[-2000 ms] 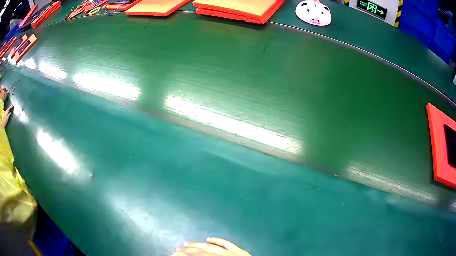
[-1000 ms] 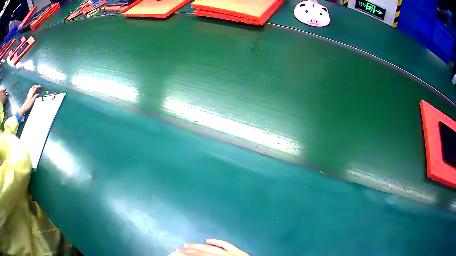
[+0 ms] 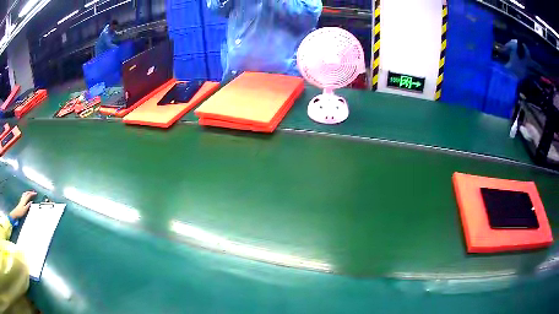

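A dark tablet (image 3: 510,208) with a black screen lies flat on an orange-red foam pad (image 3: 475,230) at the right of the green line surface (image 3: 294,190). A tiny light mark shows on the tablet's right edge. Neither of my hands is in the picture.
Across the line stand stacked foam pads (image 3: 248,101), another pad with a dark tablet (image 3: 179,92), an open laptop (image 3: 147,72) and a pink-white fan (image 3: 331,58). A person in blue stands behind. At the left, a yellow-sleeved person's hand (image 3: 23,204) touches a clipboard (image 3: 41,236).
The view has tilted up, showing the far side. The foam pad with the tablet now shows whole. My hand at the bottom edge has left the picture. The neighbour's clipboard has come into view.
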